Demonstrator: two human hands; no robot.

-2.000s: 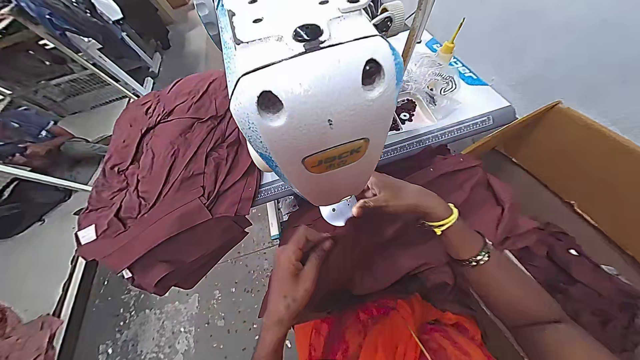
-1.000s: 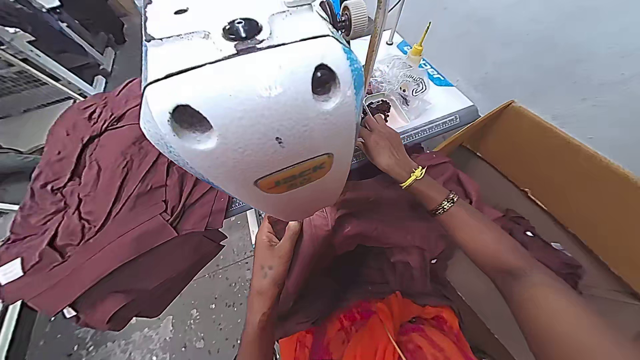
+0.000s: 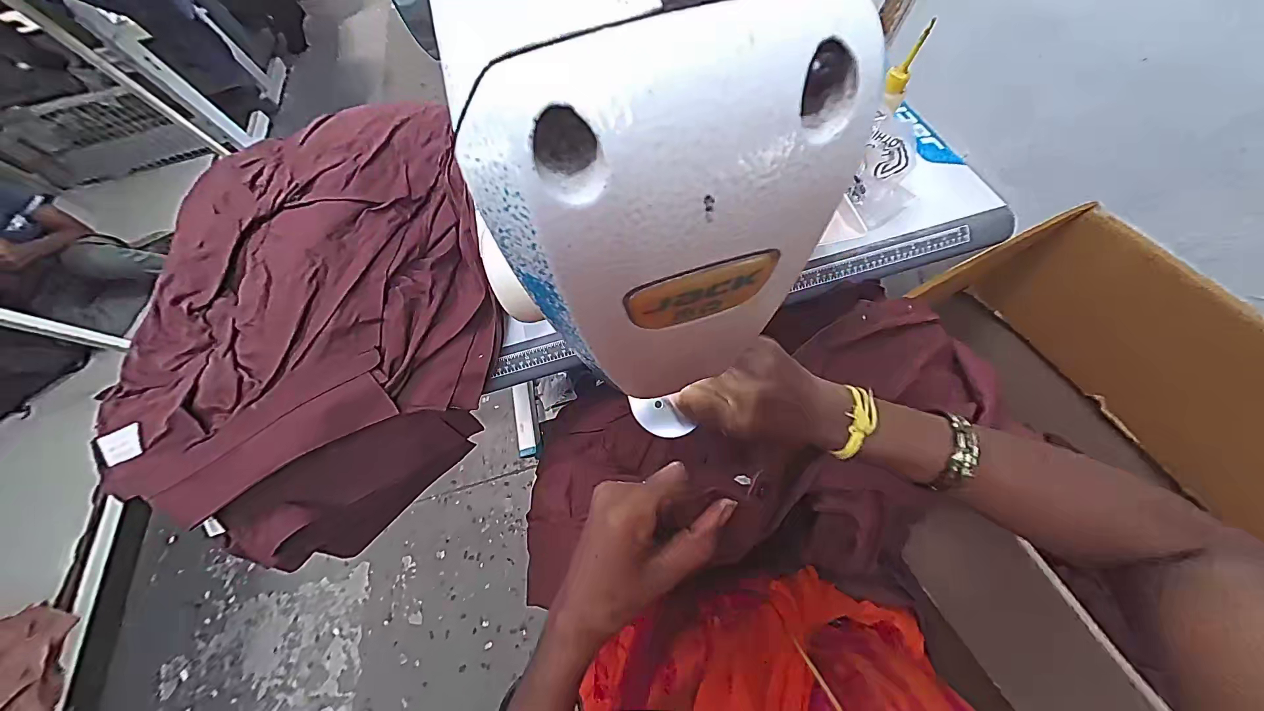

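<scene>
The white head of a Jack sewing machine (image 3: 671,197) fills the upper middle of the view, with a round metal part (image 3: 663,416) under its tip. My right hand (image 3: 755,395) is closed at that part, fingertips against it; whether cloth is between them is hidden. Below and to the left, my left hand (image 3: 647,543) lies over the maroon garment (image 3: 602,464), thumb and forefinger apart. A small pale spot shows on the cloth between the hands. The garment spreads under both hands, over my lap and toward the cardboard box.
A pile of maroon garments (image 3: 316,286) stands left of the machine. At right is a cardboard box (image 3: 1116,346). A yellow oiler-like bottle (image 3: 897,81) and a plastic bag (image 3: 882,183) sit on the machine table (image 3: 948,212). Another person (image 3: 49,237) sits at far left.
My right hand has come from the small tray on the table back to the tip of the machine head. My left hand has moved off the machine's tip, down over the cloth. The view has shifted.
</scene>
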